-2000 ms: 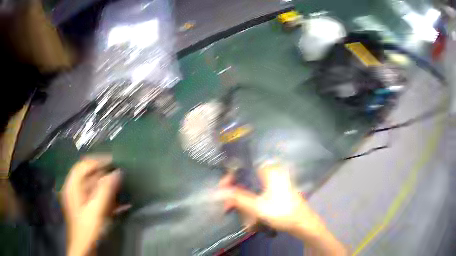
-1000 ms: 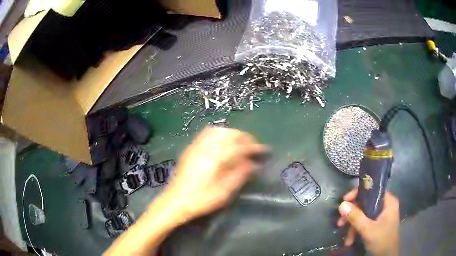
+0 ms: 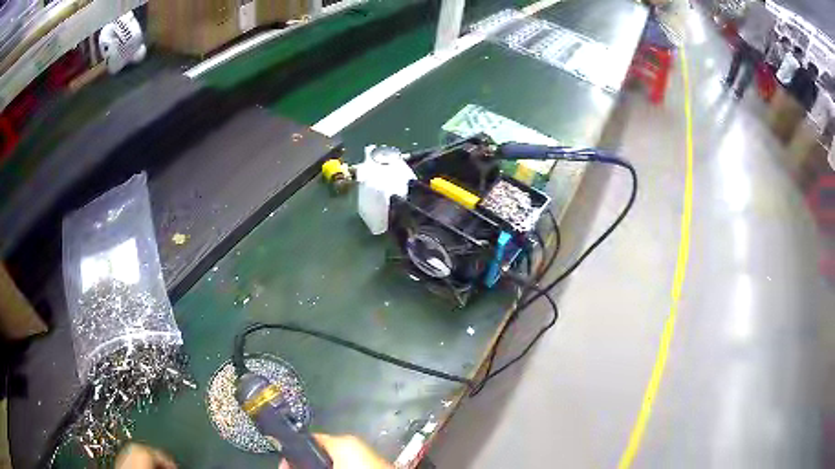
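Note:
My right hand [image 3: 352, 452], cut off by the bottom edge, holds the black electric screwdriver [image 3: 281, 423] with its yellow band. The screwdriver lies over the round screw dish [image 3: 225, 403], and its cord leaves the rear end. Part of my left hand [image 3: 145, 457] shows at the bottom edge; its fingers and anything in them are hidden. A clear plastic bag [image 3: 114, 238] lies at the left, its mouth spilling shiny metal strips [image 3: 137, 376] close to my left hand. No black housing shows clearly.
A black bench machine [image 3: 449, 238] with a yellow strip, blue fittings and a screw tray stands at centre right. A white container [image 3: 377, 188] and yellow-capped item [image 3: 336, 171] are beside it. Cables hang over the bench's right edge. A red stool [image 3: 650, 73] and distant people are beyond.
The view has swung right, bringing the machine and aisle in, while the cardboard box and housings have left it. My left hand is now mostly out of the picture. The screwdriver remains in my right hand.

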